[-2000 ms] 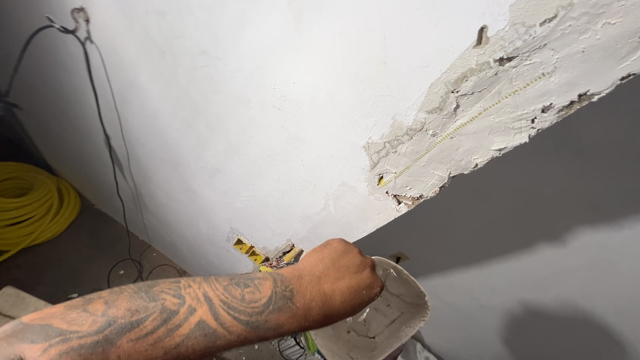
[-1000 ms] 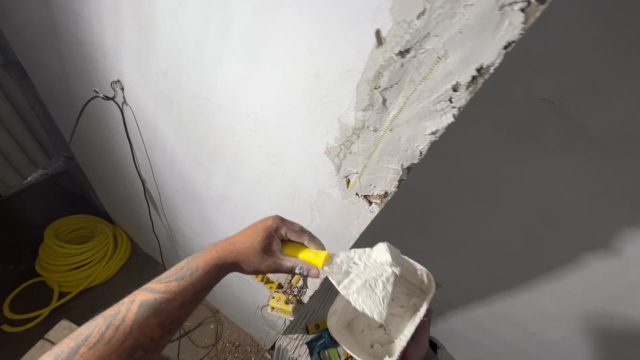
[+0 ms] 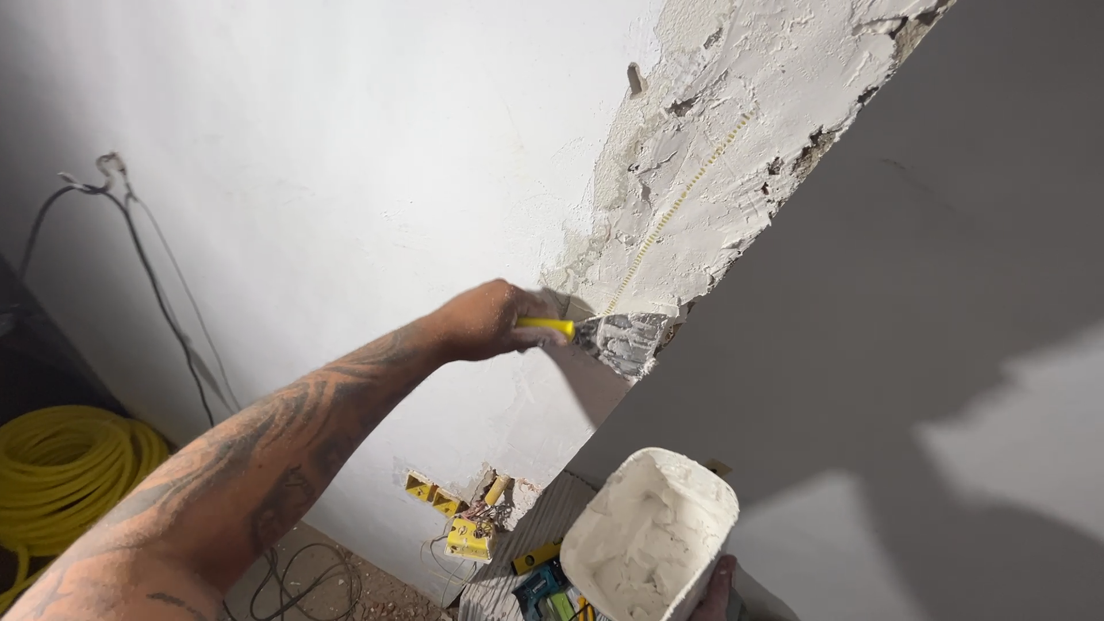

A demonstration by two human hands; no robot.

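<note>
My left hand grips the yellow handle of a putty knife. The knife's blade, smeared with filler, lies against the wall's edge at the lower end of a rough plastered strip. A line of yellow corrugated conduit shows in that strip, above the blade. Below it, my right hand holds a white plastic tub of wet filler from its right side; only a few fingers show at the tub's wall.
Yellow electrical boxes with loose wires sit low in the wall. A yellow spirit level and a teal tool lie beside the tub. Coiled yellow conduit is at the left; black cables hang from the wall.
My left hand was at the tub, and a second ago the knife held a heap of white filler over it. Now hand and knife are up at the wall's edge.
</note>
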